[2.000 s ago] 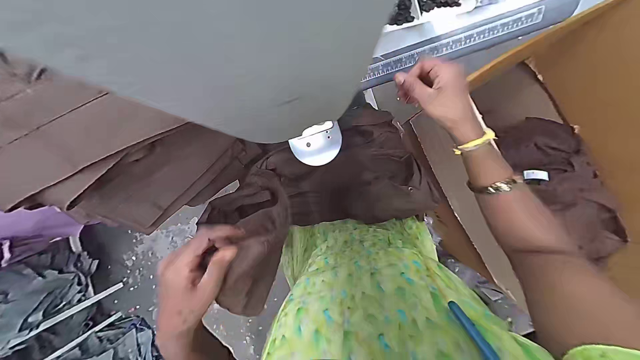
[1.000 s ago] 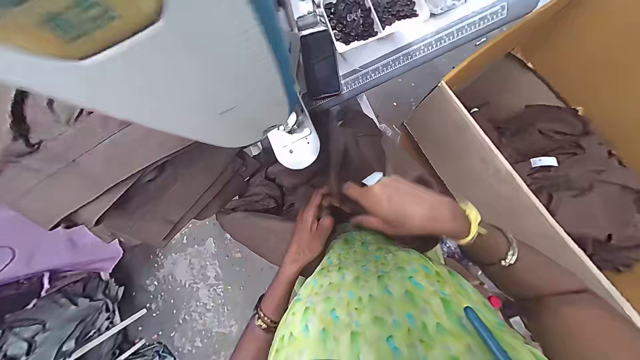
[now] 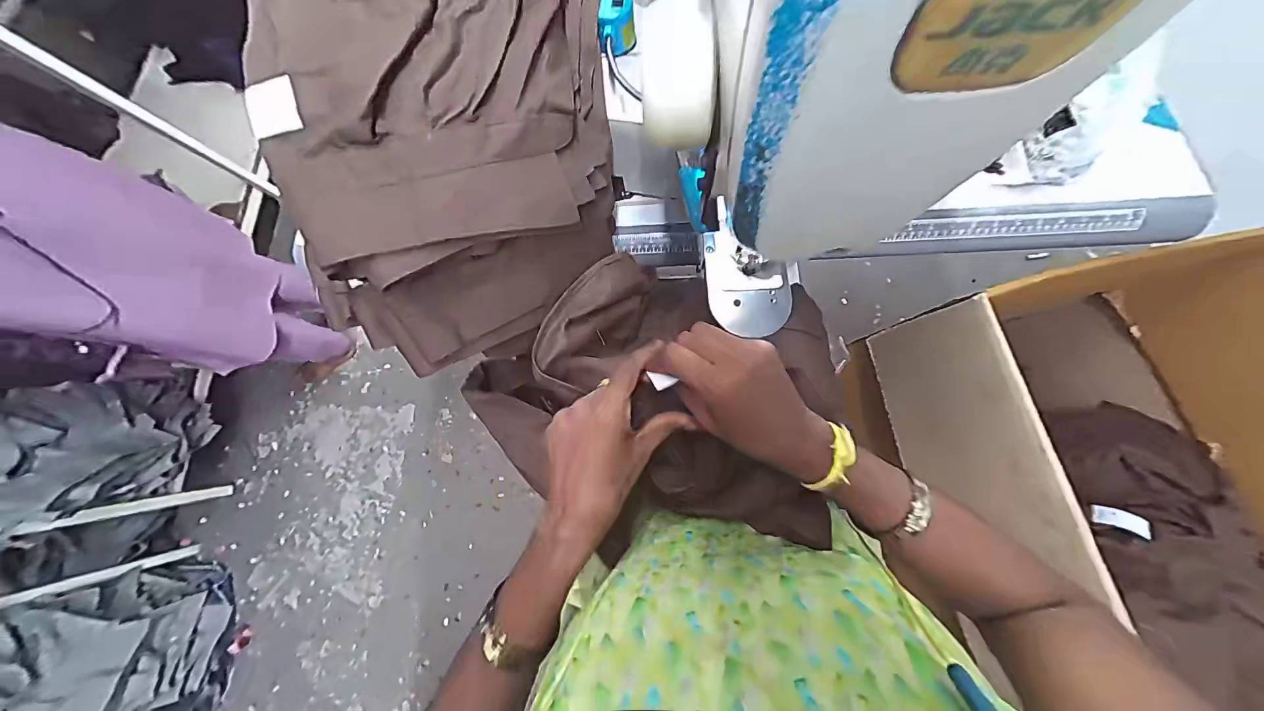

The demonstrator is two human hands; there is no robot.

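A brown fabric garment (image 3: 592,326) lies bunched over my lap, just below the sewing machine (image 3: 839,128). My left hand (image 3: 602,444) grips its folds, thumb and fingertips meeting near the centre. Beside it, my right hand (image 3: 741,395) pinches the same cloth close to a small white label (image 3: 662,379), whose upper part is hidden by the fingers. The machine's rounded metal plate (image 3: 749,301) is directly above my right hand, with some of the brown cloth around it.
Stacked brown garments (image 3: 425,197) hang at the upper left. To the right, a cardboard box (image 3: 958,425) holds a brown garment with a white label (image 3: 1121,521). Purple cloth (image 3: 138,257) and grey garments (image 3: 109,474) are at the left, by metal bars (image 3: 118,509).
Two seconds ago my hands were apart, the right one raised by the ruler edge; now both are together on the brown garment. The view has swung markedly.
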